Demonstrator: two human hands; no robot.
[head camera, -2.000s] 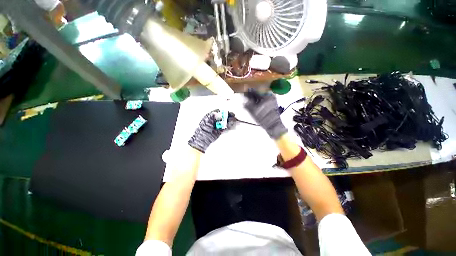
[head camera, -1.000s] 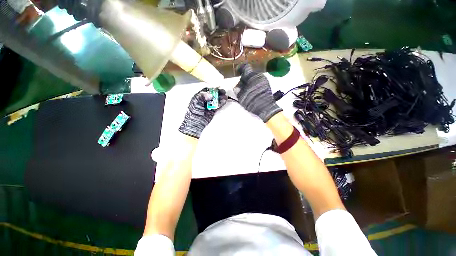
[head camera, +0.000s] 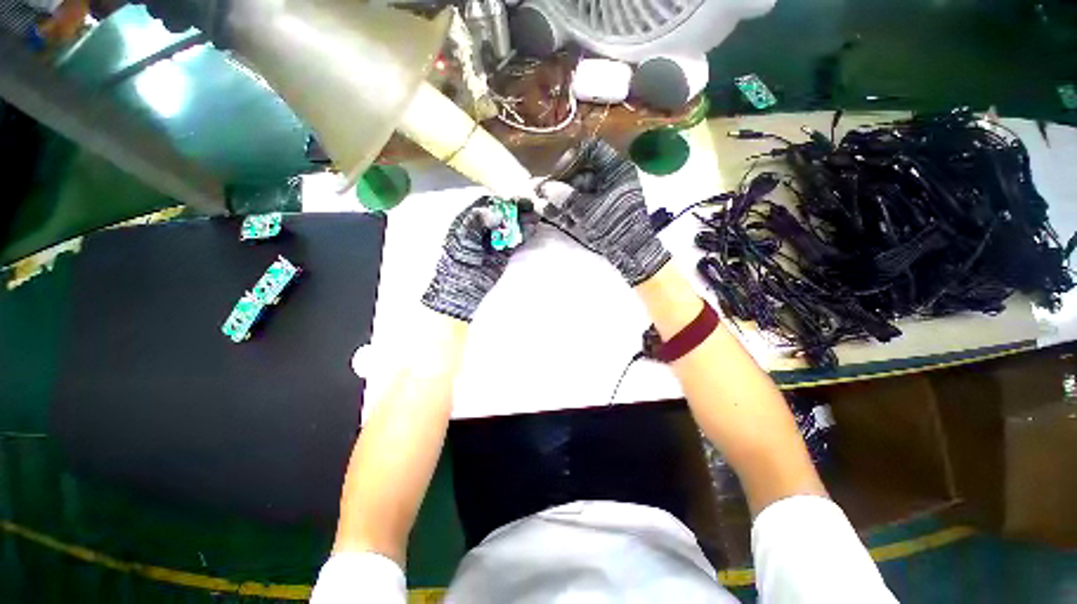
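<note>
My left hand (head camera: 475, 254), in a grey-black knit glove, holds a small green-white circuit board (head camera: 506, 224) over the white work sheet (head camera: 543, 342). My right hand (head camera: 608, 212), gloved alike, is closed just right of the board, its fingertips close to it, below the pale spout of the fume extractor (head camera: 455, 142). A thin black cable runs at the right fingers; its end at the board is too small to make out. A dark red wrist strap (head camera: 687, 335) is on my right wrist.
Loose circuit boards (head camera: 260, 301) lie on the black mat (head camera: 213, 401) at left. A tangled cable pile (head camera: 909, 236) lies at right. A white fan (head camera: 644, 18) and wired soldering equipment (head camera: 532, 94) stand behind the sheet, with green round pads (head camera: 659, 151) at the base edge.
My right fingertips have come down and left, closer to the board. The board in my left hand has tilted slightly. The view has moved so that the fan sits higher than two seconds ago.
</note>
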